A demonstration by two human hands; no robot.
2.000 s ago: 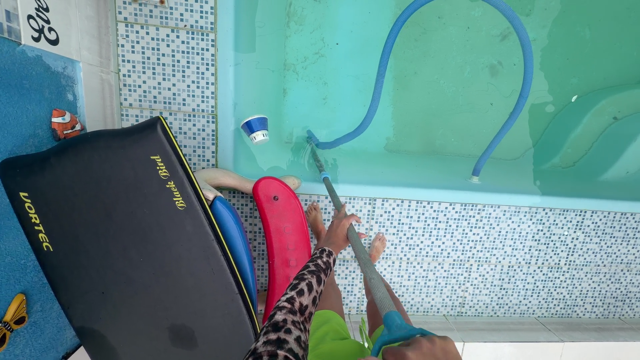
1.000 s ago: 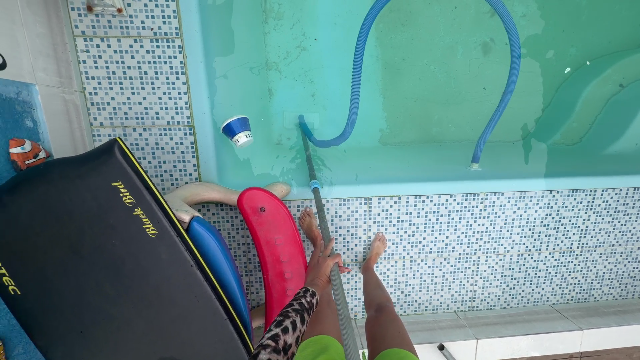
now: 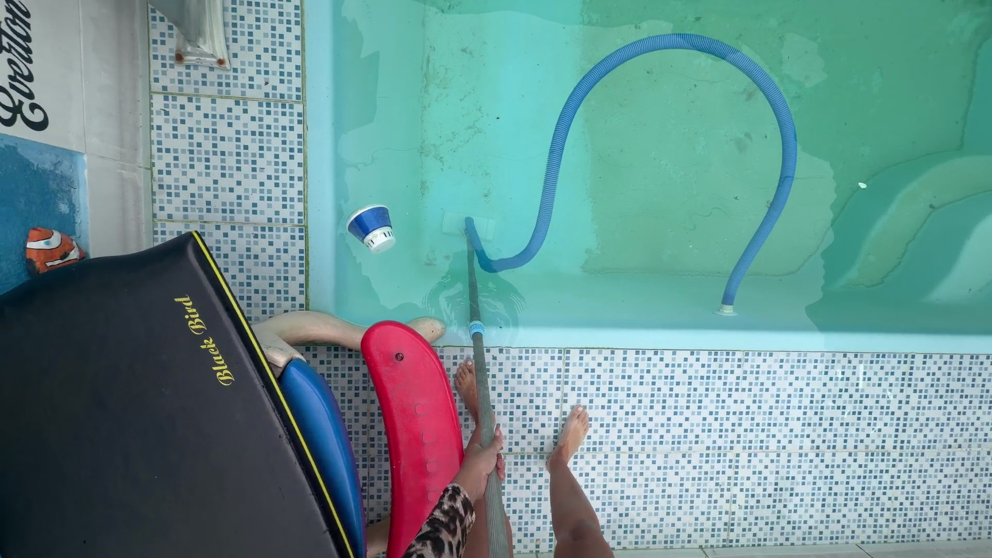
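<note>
My left hand (image 3: 482, 463), below a leopard-print sleeve, is closed around a long grey telescopic pole (image 3: 480, 380) with a light blue collar. The pole slants over the pool edge into the water, down to a pale, blurred pool vacuum head (image 3: 467, 225). A blue ribbed hose (image 3: 562, 128) rises from that head, loops to the right and ends at a white fitting (image 3: 725, 310) by the near pool wall. My right hand is out of view. A blue and white floating dispenser (image 3: 372, 227) lies tilted in the water, left of the vacuum head.
My bare feet (image 3: 572, 434) are on the mosaic-tiled pool edge (image 3: 659, 403). On the left stand a black bodyboard (image 3: 155, 403), a blue curved plastic piece (image 3: 322, 442) and a red one (image 3: 411, 434). Pool steps (image 3: 914, 225) show at the right.
My right hand, seen low on the pole two seconds ago, is out of view. My left hand stays around the pole and sits lower along it than two seconds ago.
</note>
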